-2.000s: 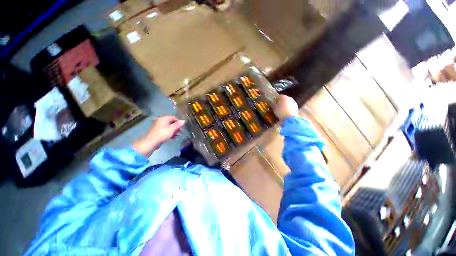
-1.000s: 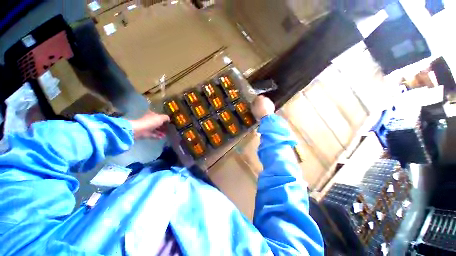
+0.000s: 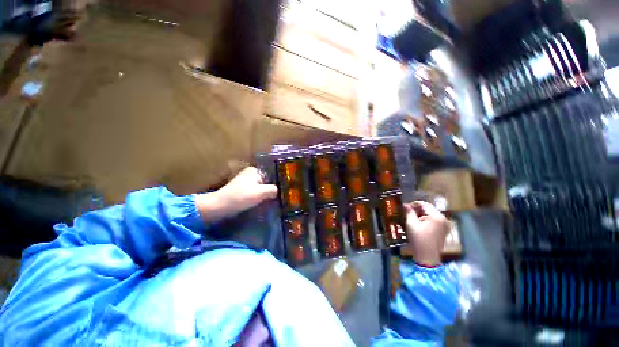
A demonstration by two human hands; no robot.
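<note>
A clear blister tray [image 3: 339,203] with orange and dark coil components in rows is held up in front of my chest, above the floor. My left hand [image 3: 239,194] grips its left edge, thumb on top. My right hand [image 3: 427,230] grips its right edge at the lower corner. Both hands are bare, with blue sleeves. The fingers under the tray are hidden.
Brown cartons [image 3: 136,129] lie at the left, and more cartons [image 3: 315,61] stand at the upper middle. Tray stacks [image 3: 434,112] with white slips lie beyond, upper right. Dark racks [image 3: 560,169] stand at the right. A small open box [image 3: 448,190] is behind my right hand.
The view has swung to the right. The tray has moved off the cartons to over the floor. My left hand, earlier at or near the tray's left edge, now clearly grips it.
</note>
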